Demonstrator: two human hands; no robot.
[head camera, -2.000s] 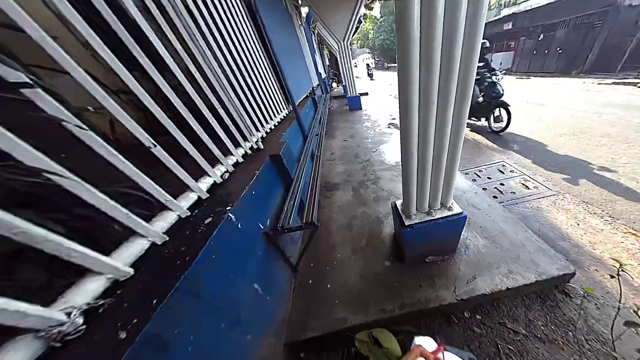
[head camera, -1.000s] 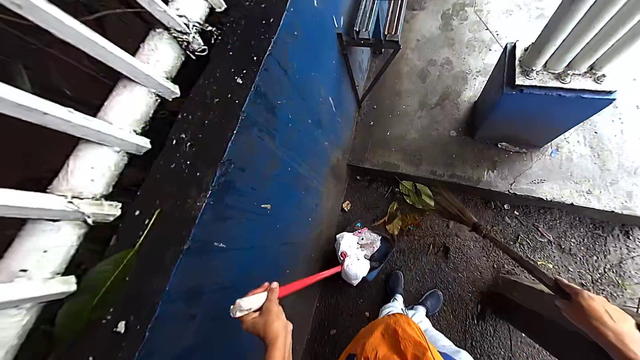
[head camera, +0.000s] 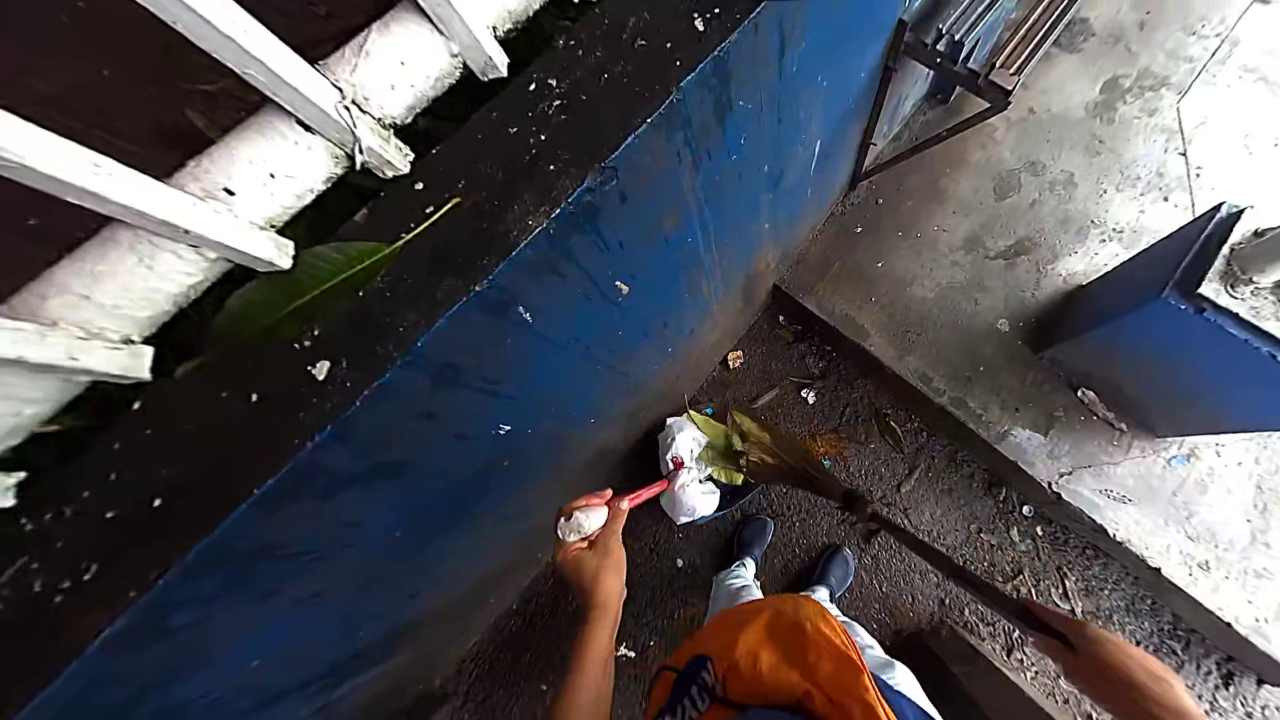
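My left hand (head camera: 592, 560) is closed around the red handle (head camera: 642, 493) of a dustpan, near its white end. White crumpled plastic (head camera: 690, 497) and large leaves (head camera: 718, 448) lie at the dustpan, whose dark rim (head camera: 735, 500) partly shows beneath them. My right hand (head camera: 1110, 660), at lower right, grips the dark stick of a broom (head camera: 960, 575). The broom's brown bristles (head camera: 785, 460) touch the leaves at the dustpan's right side. Most of the pan is hidden.
A blue wall (head camera: 560, 350) with a black ledge and white bars (head camera: 250, 70) runs along the left. A raised concrete walkway (head camera: 940, 260) carries a metal bench frame (head camera: 960, 70) and a blue pillar base (head camera: 1150, 340). Small litter dots the dark ground (head camera: 800, 370). A green leaf (head camera: 310, 285) rests on the ledge.
The broom's bristles have moved left to the dustpan, and the leaves, lying apart on the ground one second ago, are now against the white plastic. The view has tilted down since two seconds ago.
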